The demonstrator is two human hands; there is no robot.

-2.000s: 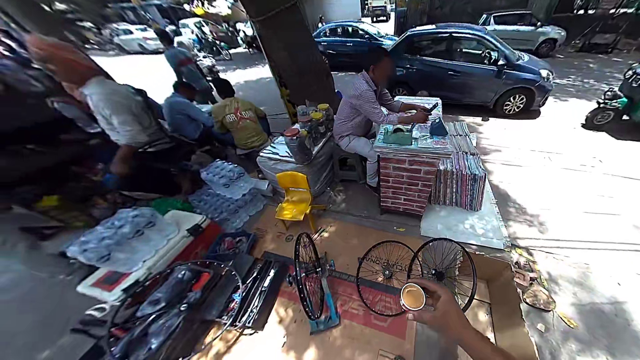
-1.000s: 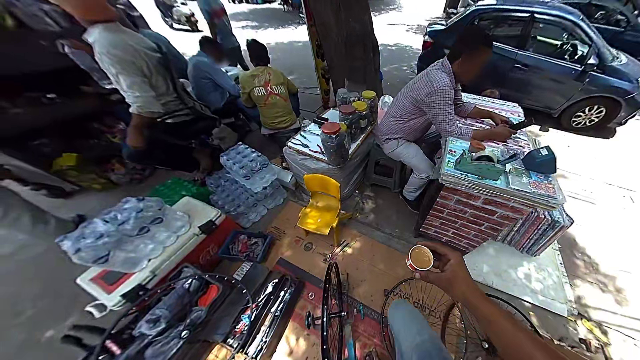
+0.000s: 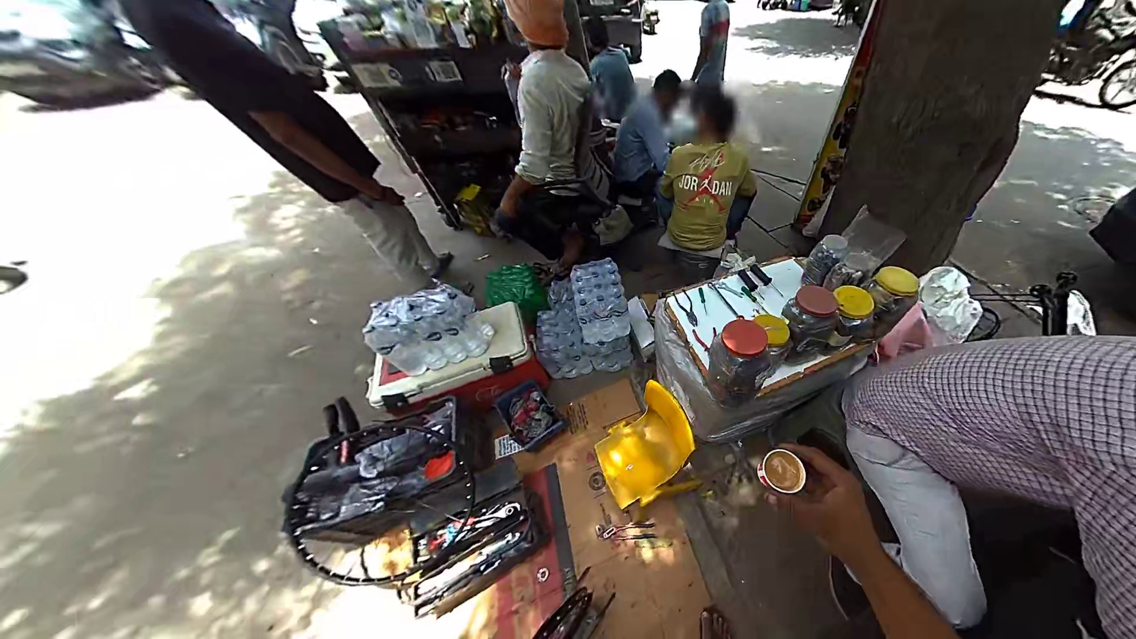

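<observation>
My right hand point(image 3: 830, 501) holds a small paper cup point(image 3: 783, 471) with a milky brown drink, upright, at the right of the view. My left hand is not in view. Left of the cup stands a small yellow plastic chair point(image 3: 643, 448) on flattened cardboard point(image 3: 612, 550). Pliers or similar small tools point(image 3: 626, 531) lie on the cardboard below the chair. Behind the cup, a table with a white top point(image 3: 710, 311) bears hand tools and several lidded plastic jars point(image 3: 744, 351). A person in a checked shirt point(image 3: 1003, 417) sits close beside my right hand.
At left are a bicycle rim point(image 3: 297, 532), an open tool box point(image 3: 475, 541), a blue crate point(image 3: 530, 415), and a red and white cooler point(image 3: 453, 364) bearing packed water bottles point(image 3: 426, 328). Several people sit or stand behind. A tree trunk point(image 3: 945, 124) rises at back right.
The view has swung left and come nearer the yellow chair and the jar table. The cup stays in my right hand. The brick-patterned stand and the upright wheels have left the view.
</observation>
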